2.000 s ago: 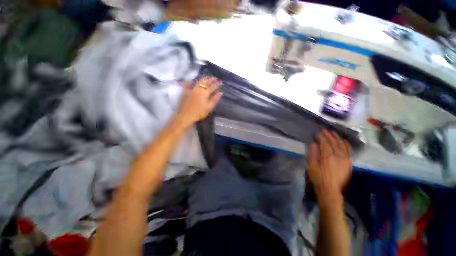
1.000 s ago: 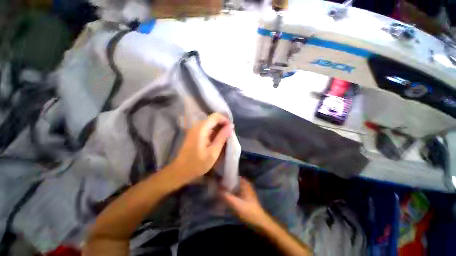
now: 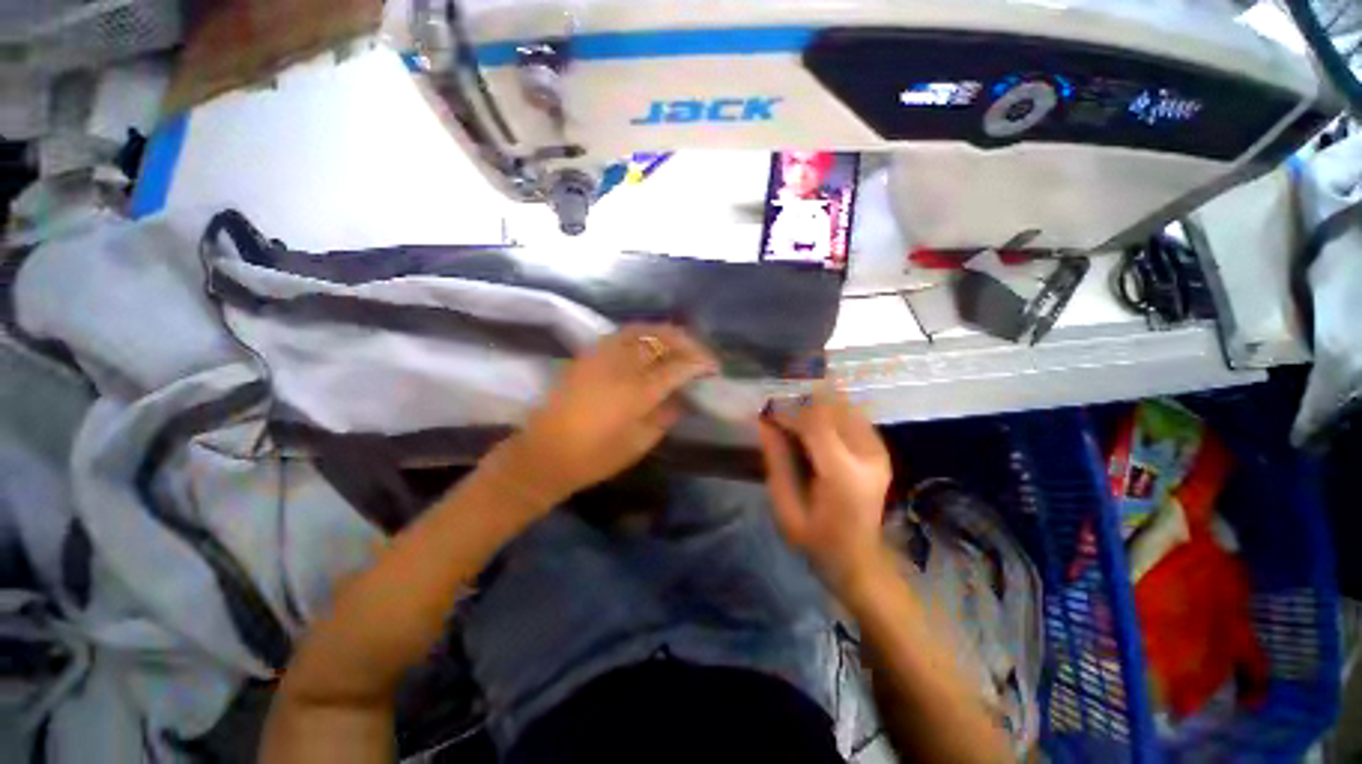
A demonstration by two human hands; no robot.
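Observation:
A light grey garment piece (image 3: 403, 351) with dark grey bands lies along the table's front edge and hangs over it. A dark grey panel (image 3: 717, 306) lies flat behind it, below the presser foot (image 3: 571, 202). My left hand (image 3: 624, 400) rests on the light cloth near its right end, fingers bent on the cloth. My right hand (image 3: 825, 466) pinches the right end of the cloth edge at the table's front edge. The cloth under my fingertips is partly hidden and slightly blurred.
The white JACK machine head (image 3: 672, 90) spans the back. A lit smartphone (image 3: 808, 209) lies under its arm. A dark grey block (image 3: 993, 299), a red-handled tool (image 3: 971, 258) and black loops (image 3: 1158, 281) lie right. A blue crate (image 3: 1128, 642) stands lower right. More cloth (image 3: 165, 493) is heaped left.
The view has shifted right and closer to the machine. The light cloth, earlier lifted and folded over my lap, now stretches along the table edge. My right hand has moved up to its right end.

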